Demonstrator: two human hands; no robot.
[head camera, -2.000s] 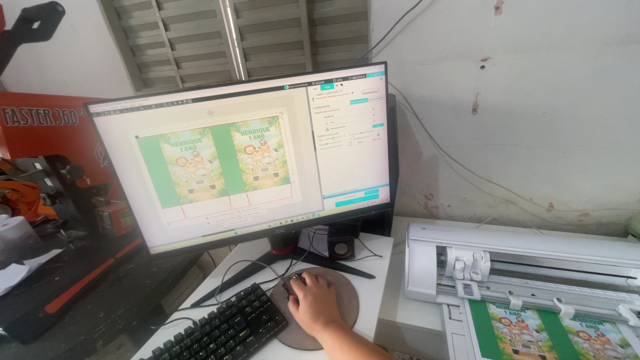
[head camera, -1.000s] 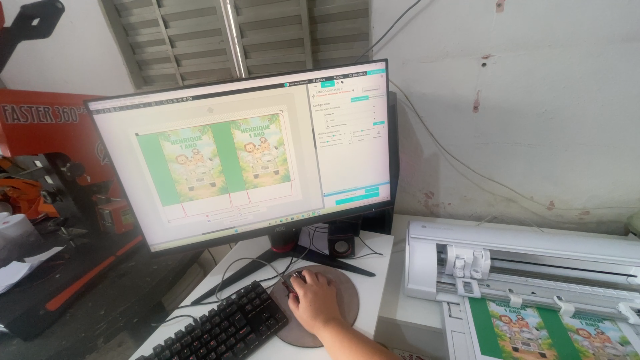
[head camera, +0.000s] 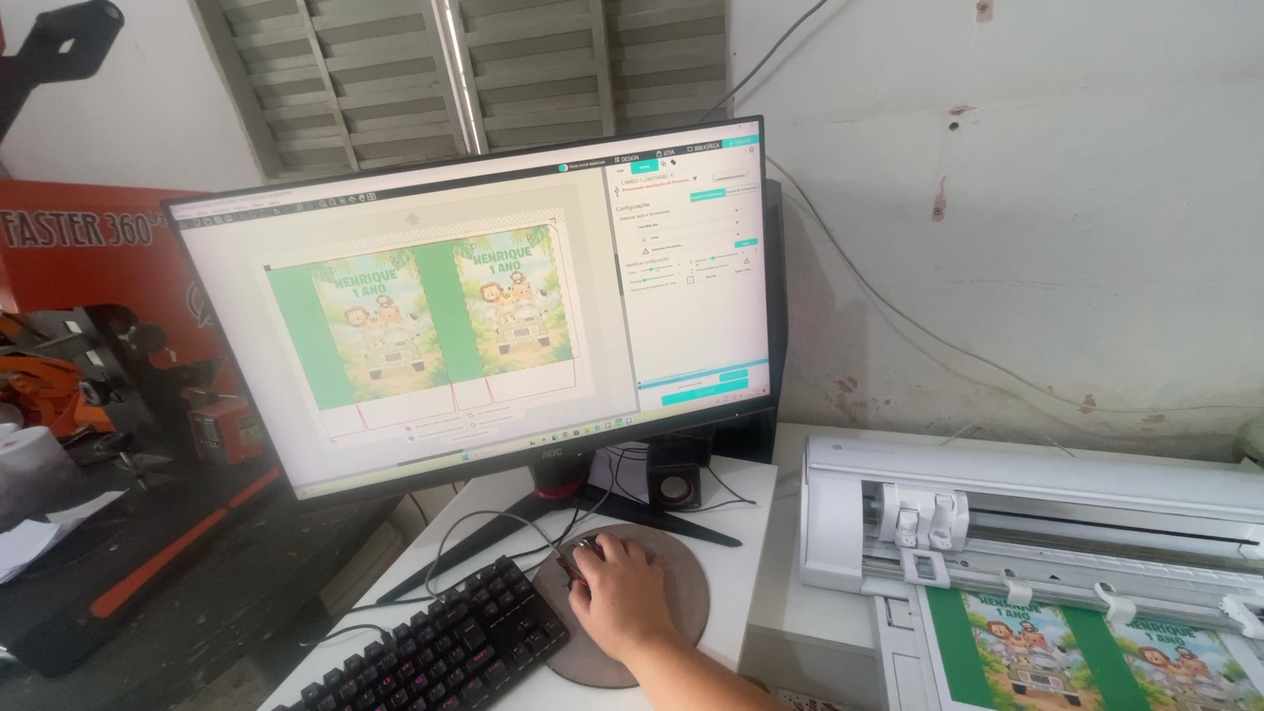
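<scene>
My right hand (head camera: 620, 592) rests over a computer mouse (head camera: 581, 558), its fingers curled on it, on a round grey mouse pad (head camera: 681, 602). Just left of the pad lies a black keyboard (head camera: 444, 642). Above them stands an AOC monitor (head camera: 553, 453) whose screen shows two safari-animal pictures with green strips and red outlines, and a settings panel at the right. At the right, a white cutting plotter (head camera: 829, 513) holds a printed sheet (head camera: 1091, 642) with the same kind of pictures, partly under its rollers. My left hand is out of view.
A small black speaker (head camera: 674, 486) and loose cables stand behind the mouse pad. The monitor's stand leg (head camera: 662, 518) spreads over the white desk (head camera: 726, 583). At the left are an orange and black machine (head camera: 99, 257) and white papers (head camera: 49, 533) on a dark surface. A cable hangs along the wall.
</scene>
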